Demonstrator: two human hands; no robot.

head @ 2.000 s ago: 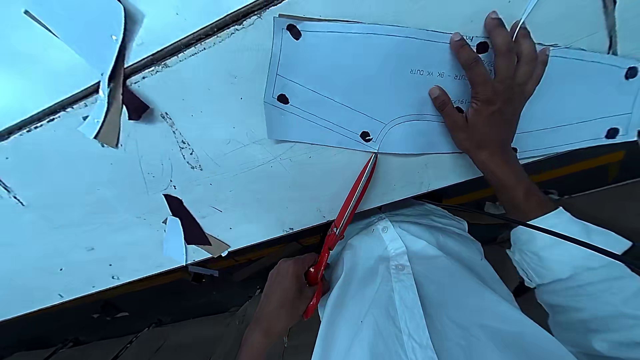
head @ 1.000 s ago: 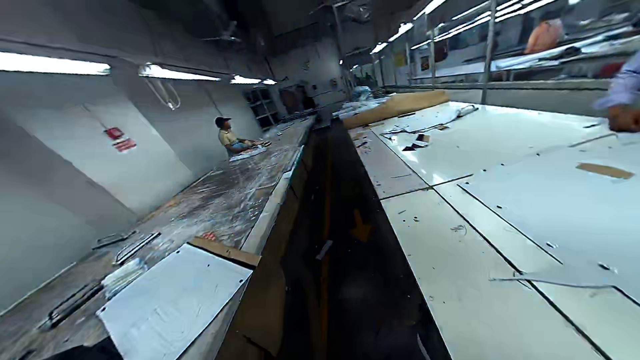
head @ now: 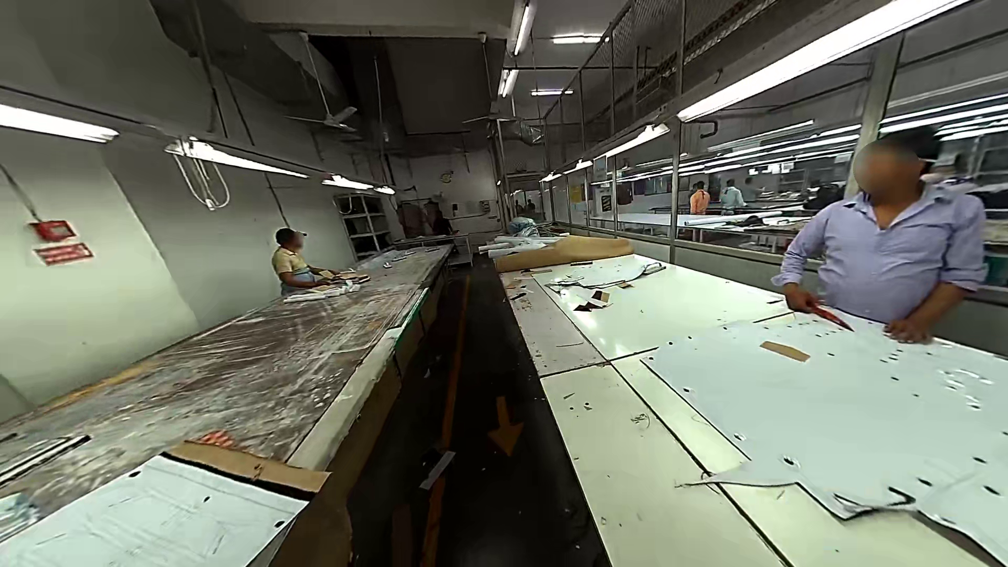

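Note:
Neither my left hand nor my right hand is in the head view. At the right, a large white paper sheet (head: 835,402) with black marks and a ragged front edge lies on the white cutting table (head: 583,417). A small brown piece (head: 785,351) rests on it. Across that table a co-worker (head: 890,244) in a light shirt holds red-handled scissors (head: 831,316). At the lower left, white marked paper (head: 150,516) with a brown strip (head: 248,470) along its edge lies on the plastic-covered table (head: 236,370).
A dark aisle (head: 472,394) with a painted arrow runs between the two tables. Dark and brown scraps (head: 592,301) and a long brown paper roll (head: 563,252) are on the right table. Another person (head: 291,260) is by the left table.
The view has swung up from the table to the room. Two seconds ago one hand pressed marked paper and the other held red scissors; both are now out of view.

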